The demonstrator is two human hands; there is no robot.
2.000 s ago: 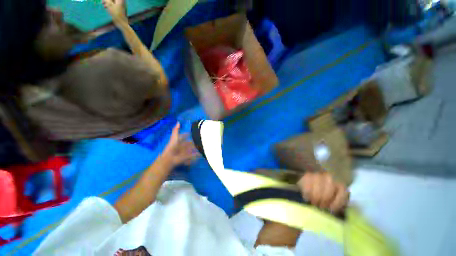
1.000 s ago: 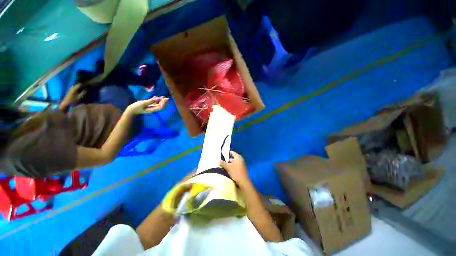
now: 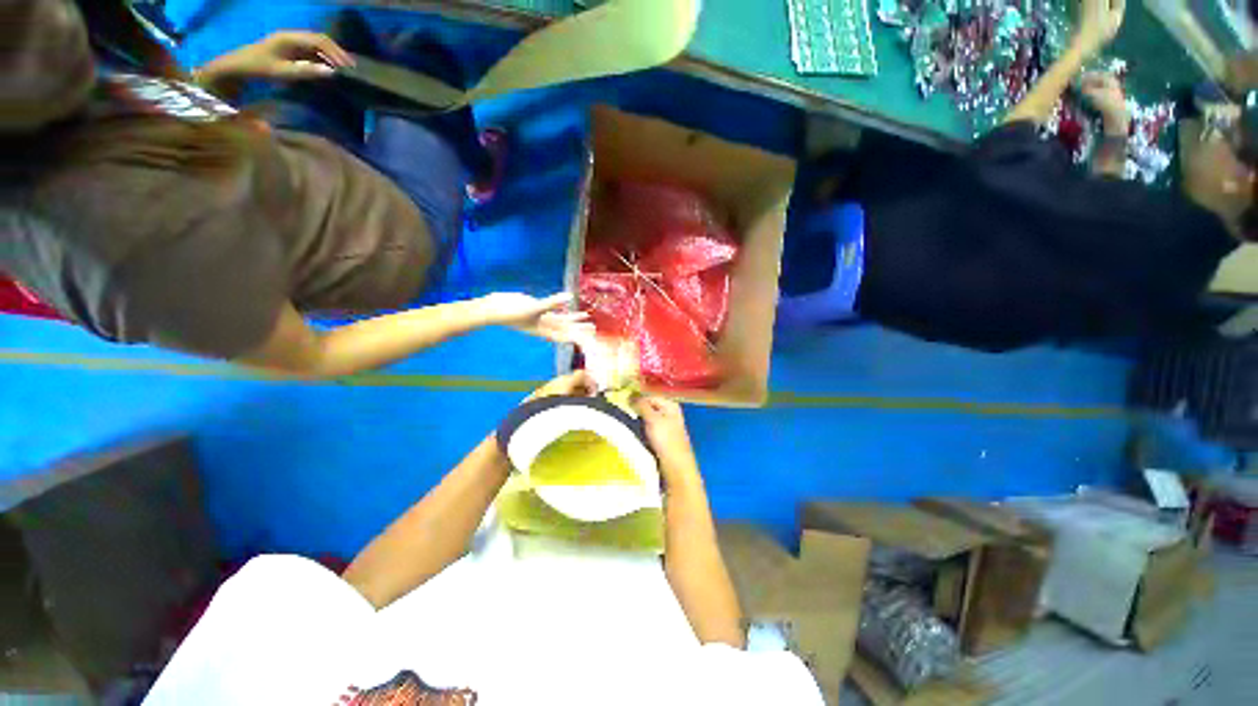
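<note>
A strip roll (image 3: 586,462), yellow and white with a black band, is held close in front of my chest. My left hand (image 3: 563,389) is at its far left side, fingers on the roll. My right hand (image 3: 662,421) is at its far right side, near the loose end. Another person's hand (image 3: 549,317) reaches to the strip's pale end, just beyond my hands; whether it grips is blurred. Both my hands are partly hidden by the roll.
A carton (image 3: 766,297) with red plastic packing (image 3: 669,304) stands just ahead. A yellow-green strip (image 3: 593,53) hangs off the green bench (image 3: 745,69). A person in brown is left, one in black right. More cartons (image 3: 828,579) stand at lower right.
The view has turned, bringing the person in black and the bench into sight. The other person's hand has moved to the strip's end. The long white end has drawn in near my hands.
</note>
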